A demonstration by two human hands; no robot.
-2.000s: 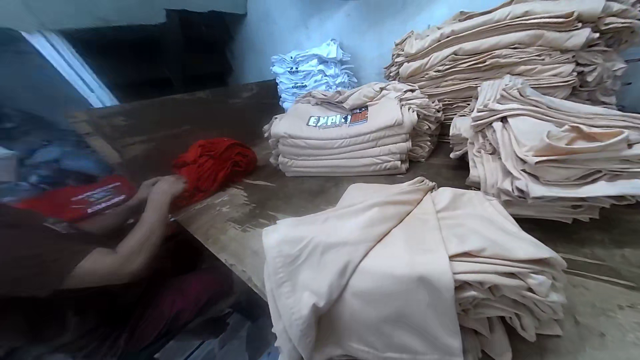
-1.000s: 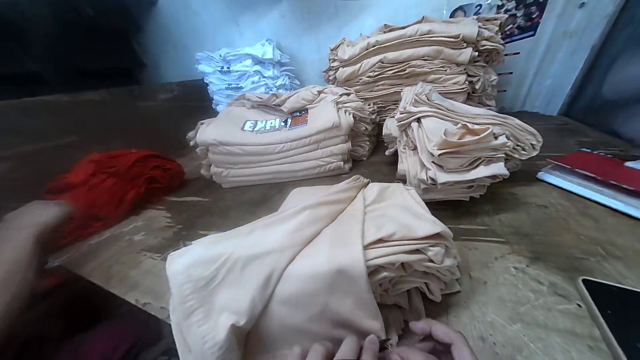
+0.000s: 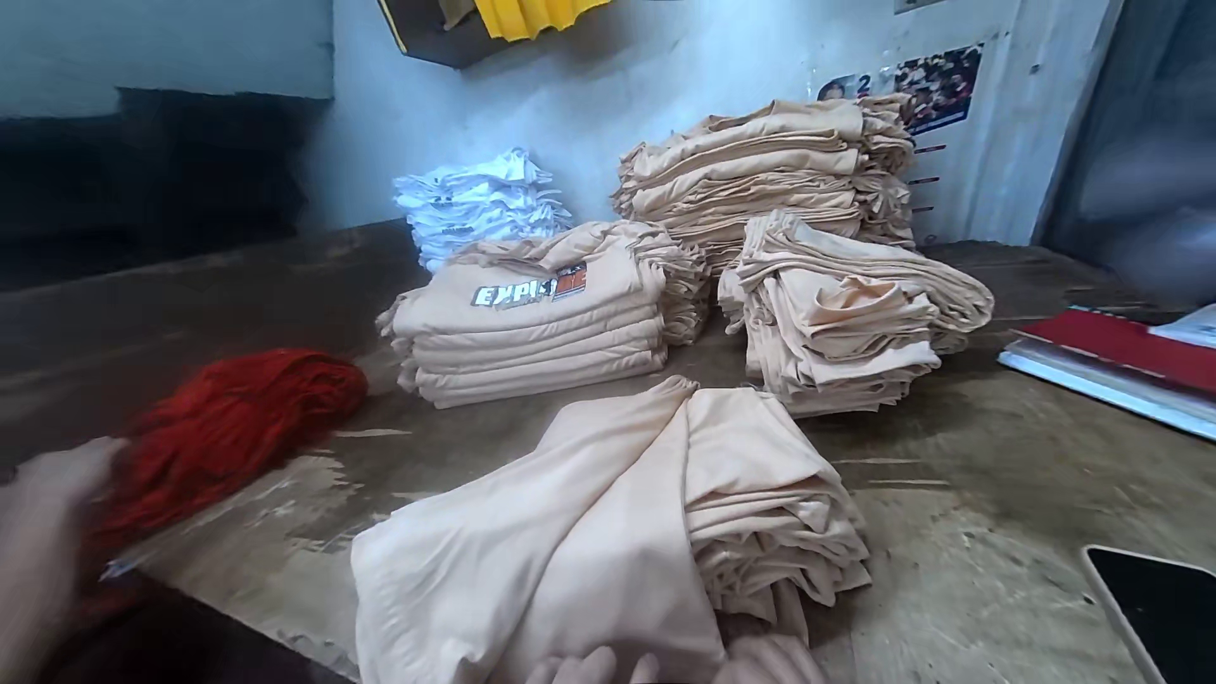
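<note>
A pile of folded beige fabric pieces (image 3: 608,532) lies at the near middle of the wooden table, its top piece draped toward the left. At the bottom edge of the view, the fingers of my left hand (image 3: 594,667) touch the near edge of this pile. Close beside them on the right is my right hand (image 3: 771,661), at the same edge; most of both hands is cut off, so their grip is hidden. Behind the pile stand a stack of folded beige shirts with a printed front (image 3: 532,332) and a looser beige stack (image 3: 836,313).
Farther back are a tall beige stack (image 3: 750,180) and a white fabric stack (image 3: 480,209). At left, another person's hand (image 3: 57,503) is by a red fabric heap (image 3: 256,408). A phone (image 3: 1159,608) and red-covered books (image 3: 1121,356) lie at right.
The view has swung to the right since the first frame. My fingers, not visible two seconds ago, appear at the near edge of the beige pile in the later frames.
</note>
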